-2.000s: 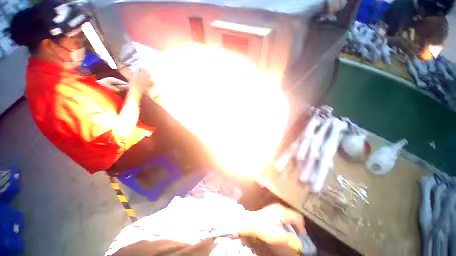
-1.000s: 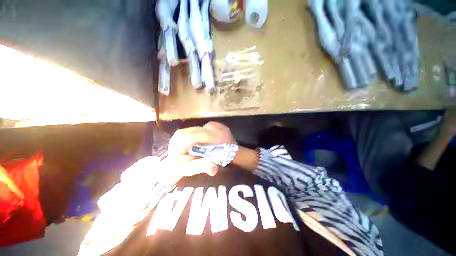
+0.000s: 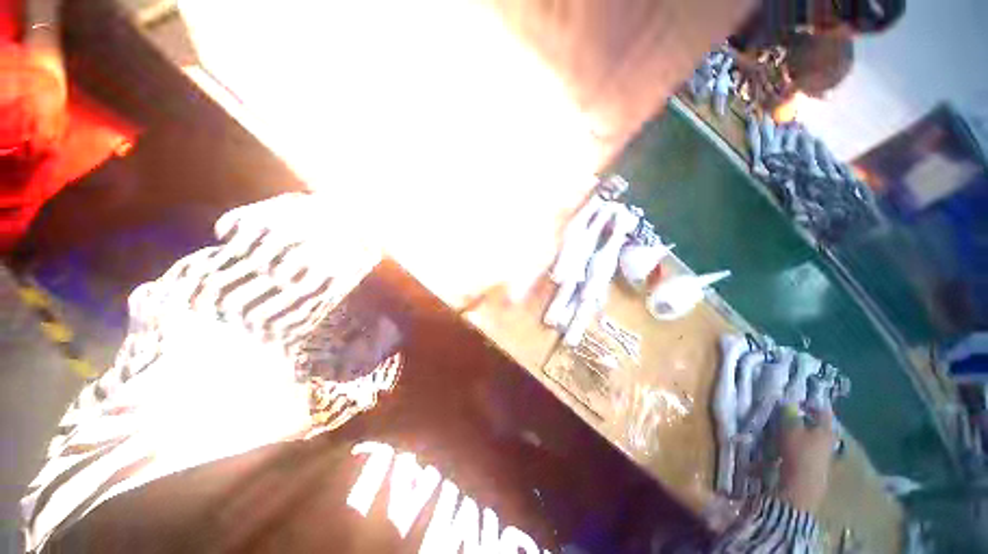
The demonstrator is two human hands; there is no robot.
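My right hand (image 3: 807,449), with a yellow band at a fingertip, reaches onto the right-hand row of pale grey limb parts (image 3: 742,395) on the tan bench (image 3: 688,352). Its fingers lie over the parts; whether they grip one cannot be told. My left arm shows only as a striped sleeve (image 3: 233,292) at the left, washed out by glare; the left hand cannot be made out. A second group of limb parts (image 3: 587,265) lies further left on the bench. Thin pale pins (image 3: 607,346) lie near the bench's front edge.
A white bottle with a pointed nozzle (image 3: 677,295) and a small round container (image 3: 641,263) stand behind the pins. A green conveyor (image 3: 780,265) runs behind the bench. Intense oven glare fills the upper left. A person in red (image 3: 49,130) is at far left.
My hands were together over my lap; now the right hand has moved out to the right-hand parts, and the left is lost from sight. The view has turned.
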